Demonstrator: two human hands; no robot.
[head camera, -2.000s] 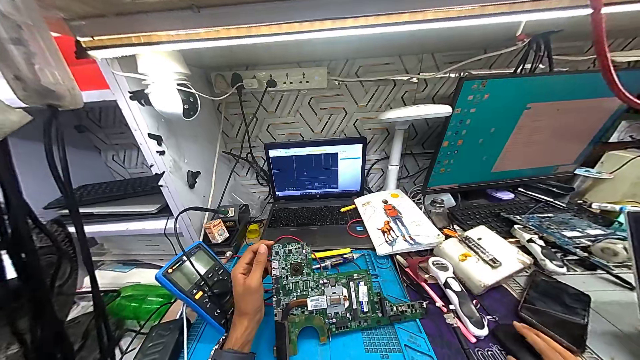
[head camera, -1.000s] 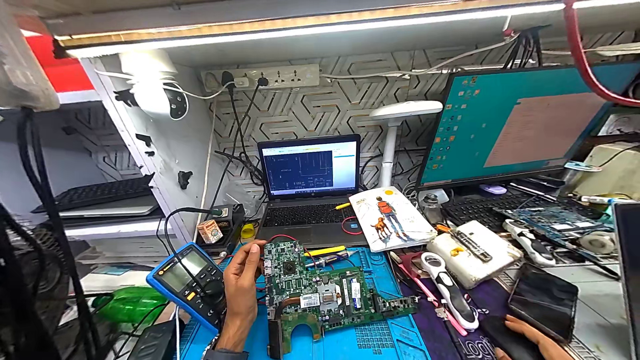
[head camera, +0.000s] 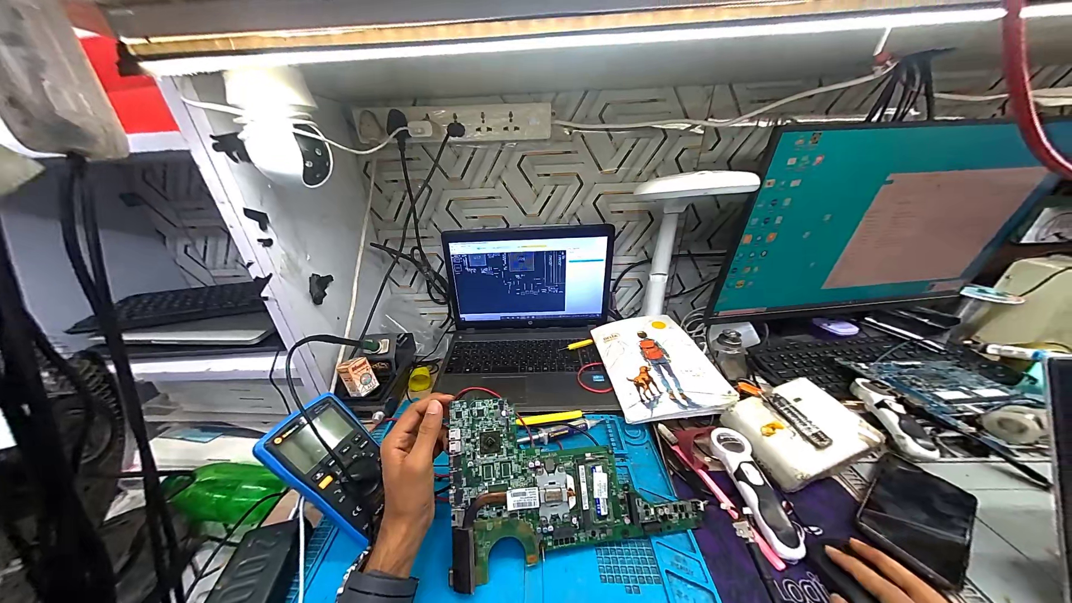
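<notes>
My left hand (head camera: 416, 452) grips the left edge of a green laptop motherboard (head camera: 578, 494) between thumb and fingers. The board, with a copper heat pipe and a black heatsink, lies over a blue repair mat (head camera: 628, 565). Just left of the hand leans a blue-framed digital multimeter (head camera: 322, 461). At the bottom right my right hand (head camera: 875, 574) rests over a dark object, probably a mouse, on a purple mouse pad (head camera: 720, 544); its grip is partly cut off by the frame. A black smartphone (head camera: 917, 519) lies beside it.
An open laptop (head camera: 529, 280) showing a board diagram stands behind the mat. An illustrated notebook (head camera: 662, 368) lies over its right corner. Right of the mat are a white-and-black tool (head camera: 762, 494) and a white box (head camera: 800, 435). A large monitor (head camera: 871, 218) and a keyboard (head camera: 804, 368) stand behind.
The diagram on the laptop screen has changed to a closer view. My left hand stays at the motherboard's left edge, and my right hand stays at the lower right.
</notes>
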